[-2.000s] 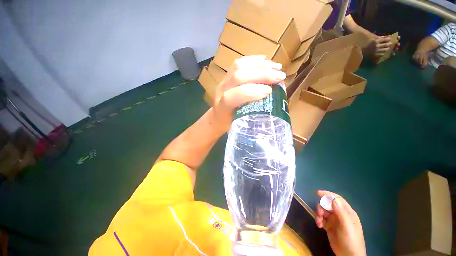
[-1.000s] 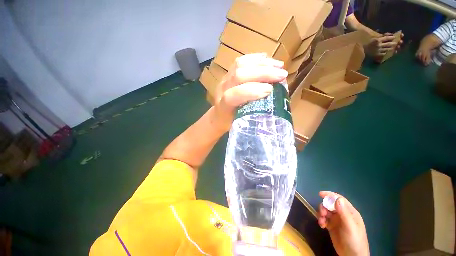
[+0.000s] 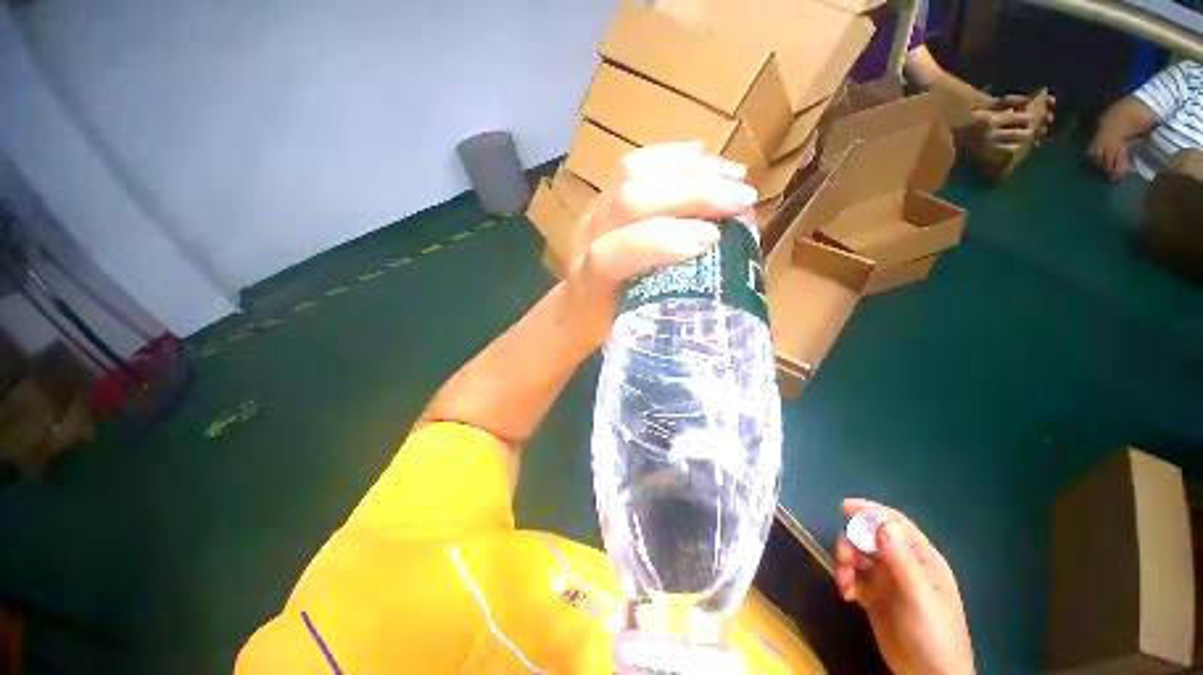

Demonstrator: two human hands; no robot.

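My left hand (image 3: 660, 218) is wrapped around the labelled end of a clear water bottle (image 3: 689, 448). The bottle is raised and tilted, its base end away from me and its open neck close to me at the bottom edge of the view. Its label is dark green. My right hand (image 3: 904, 593) is at the lower right, cut off by the bottom edge, and holds a small white bottle cap (image 3: 865, 530) between thumb and fingers.
Stacked boxes (image 3: 679, 66) lean behind my left hand, with open boxes (image 3: 864, 218) beside them on the green worktable (image 3: 976, 356). A brown box (image 3: 1121, 567) stands at the lower right. Another person's hands (image 3: 1013, 129) hold cardboard; a striped sleeve (image 3: 1177, 99) is at the far right.
The view shifts very slightly. The water and glints inside the bottle look different. Both hands keep their hold, and the other person's cardboard has turned a little.
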